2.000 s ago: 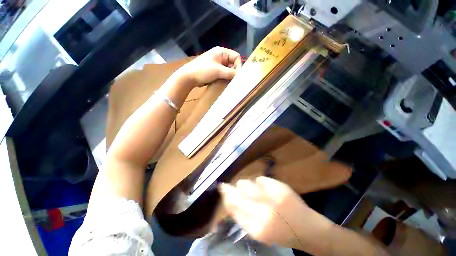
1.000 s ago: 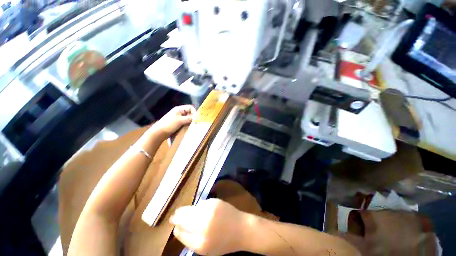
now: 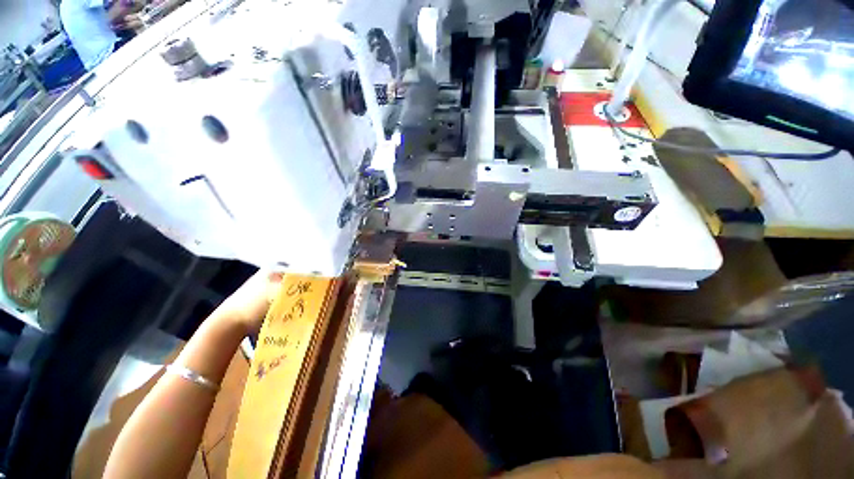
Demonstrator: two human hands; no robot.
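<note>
The yellow guide strip (image 3: 272,374) with black handwriting lies on the silver-white bed (image 3: 357,393), its far end under the white sewing head (image 3: 234,159). The brown fabric panel (image 3: 426,438) hangs on both sides of the bed. My left hand (image 3: 255,301) is at the strip's left edge close under the head, with a bracelet on the wrist; its fingers are mostly hidden, so its hold cannot be told. Of my right arm only the forearm shows at the bottom edge; the right hand is out of the picture.
Metal slide assembly (image 3: 496,201) stands right of the head. A black-framed screen (image 3: 796,56) is at upper right. Brown pieces (image 3: 758,421) and white sheets lie at lower right. A green fan (image 3: 36,257) is at far left. A person in blue (image 3: 89,33) is at upper left.
The view has moved up and closer to the sewing head. My left hand stays beside the strip near the head. My right hand has dropped out of view at the bottom.
</note>
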